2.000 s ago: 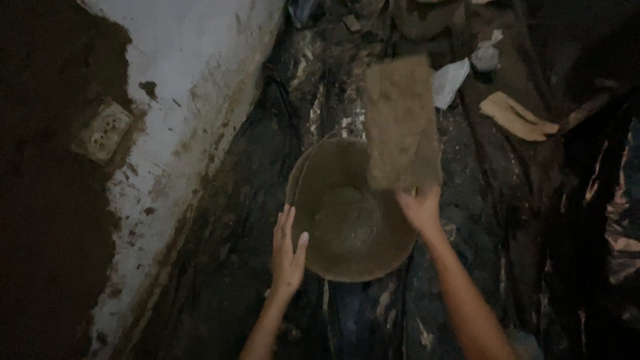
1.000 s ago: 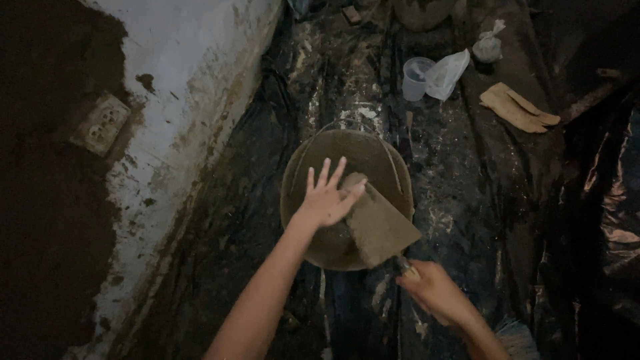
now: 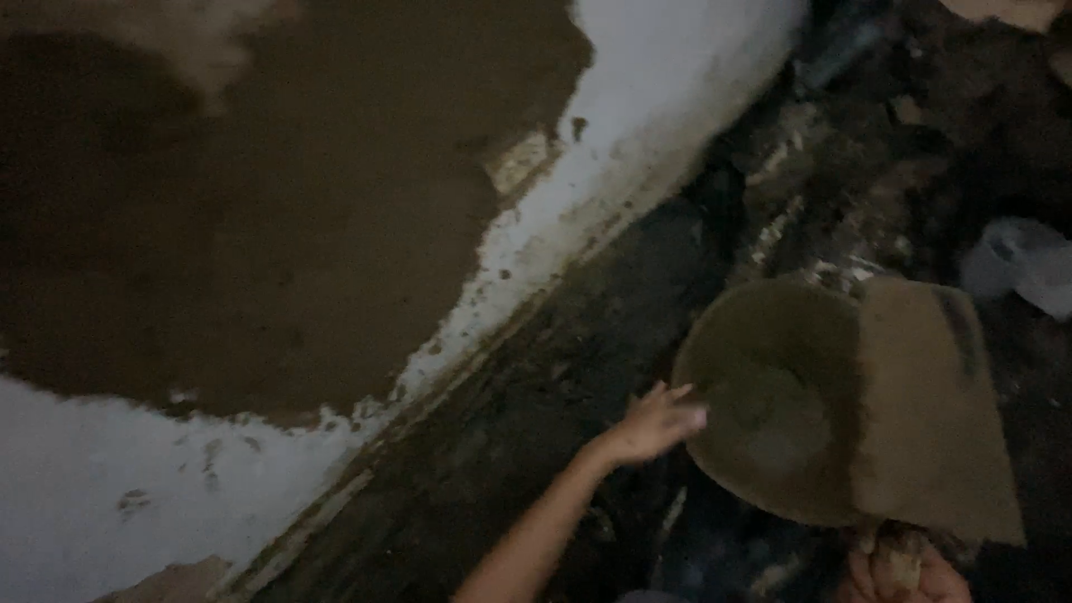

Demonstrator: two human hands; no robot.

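At the lower right stands a round bucket (image 3: 775, 410), its inside smeared with a brownish-grey mix. My left hand (image 3: 657, 423) is at the bucket's left rim, fingers spread and blurred, holding nothing; whether it touches the rim is not clear. At the bottom edge my right hand (image 3: 904, 569) is closed around the handle of a wide, flat plastering tool (image 3: 930, 410). The tool's broad blade, coated brown, covers the right side of the bucket.
A white wall (image 3: 662, 75) partly coated in brown plaster (image 3: 293, 234) fills the left, with an electrical outlet box (image 3: 521, 163) in it. Dark plastic sheeting (image 3: 569, 377) covers the floor. A clear plastic cup (image 3: 997, 255) lies beside a whitish bag (image 3: 1047, 272).
The view has swung left toward the wall. My left hand has left the tool's blade and moved to the bucket's left side. The tool is still in my right hand.
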